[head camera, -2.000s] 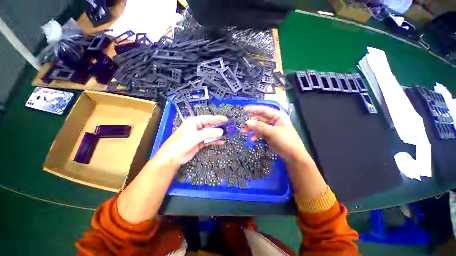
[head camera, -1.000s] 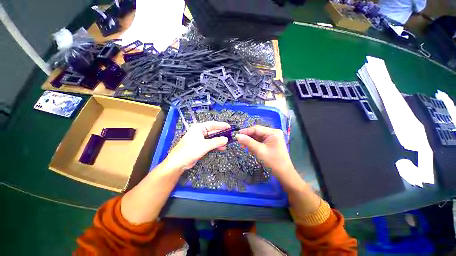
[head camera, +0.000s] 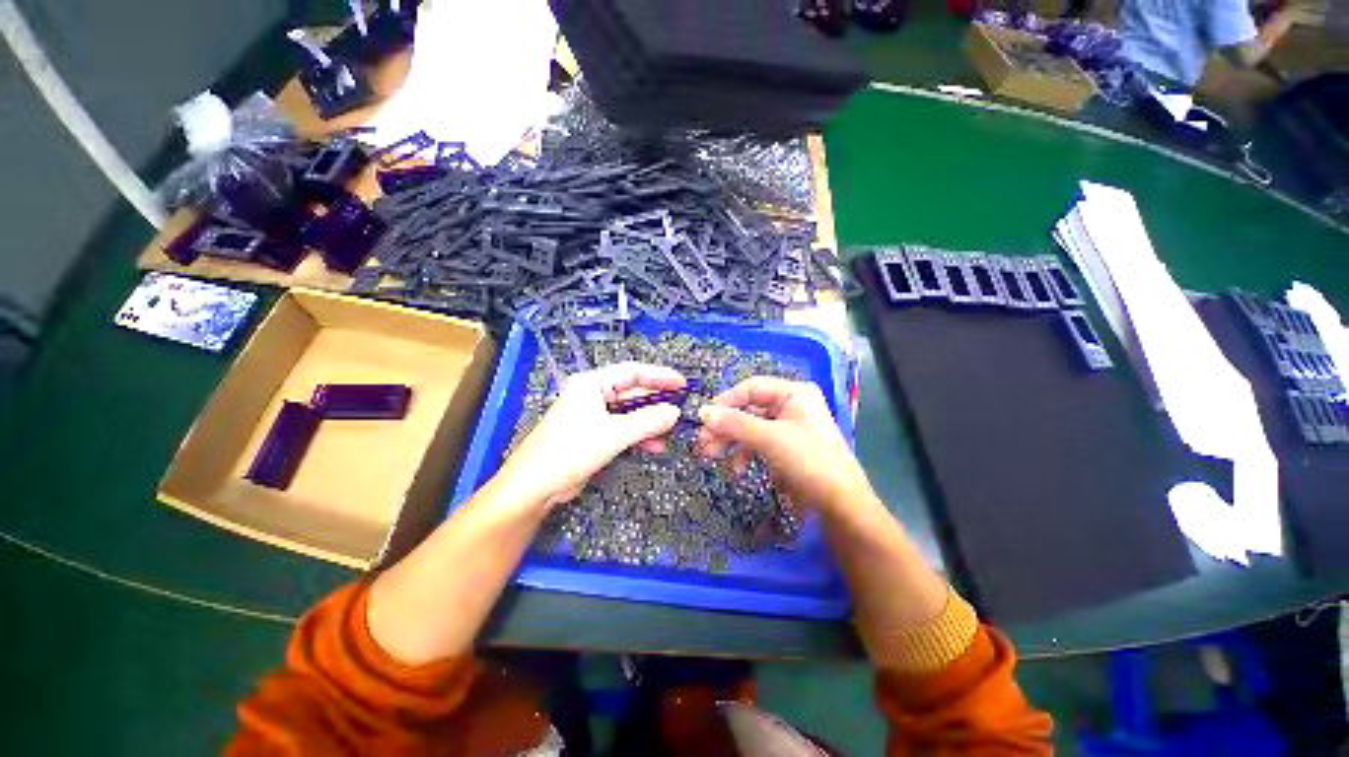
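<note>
My left hand (head camera: 599, 429) holds a dark plastic frame (head camera: 645, 399) above the blue tray (head camera: 666, 593). My right hand (head camera: 780, 433) is close at its right end, fingertips pinched together at the frame; whether a small insert is between them is too small to tell. The tray holds a mass of small grey-brown inserts (head camera: 666, 510). A heap of loose grey-black frames (head camera: 548, 222) lies behind it. Two stacks of glossy purple-black panels (head camera: 284, 444) lie in the tan carton (head camera: 348, 318) on the left.
A black foam sheet (head camera: 1021, 459) on the right bears a row of assembled units (head camera: 976, 281). White paper strips (head camera: 1184, 355) lie beside it. A black foam stack (head camera: 710, 67) stands behind the heap. A patterned flat rectangle (head camera: 185, 312) lies far left. A person's arm shows at the top right.
My hands have come together; the right fingertips moved from apart to pinched at the frame's right end. The frame turned from flat to edge-on. The view has shifted slightly.
</note>
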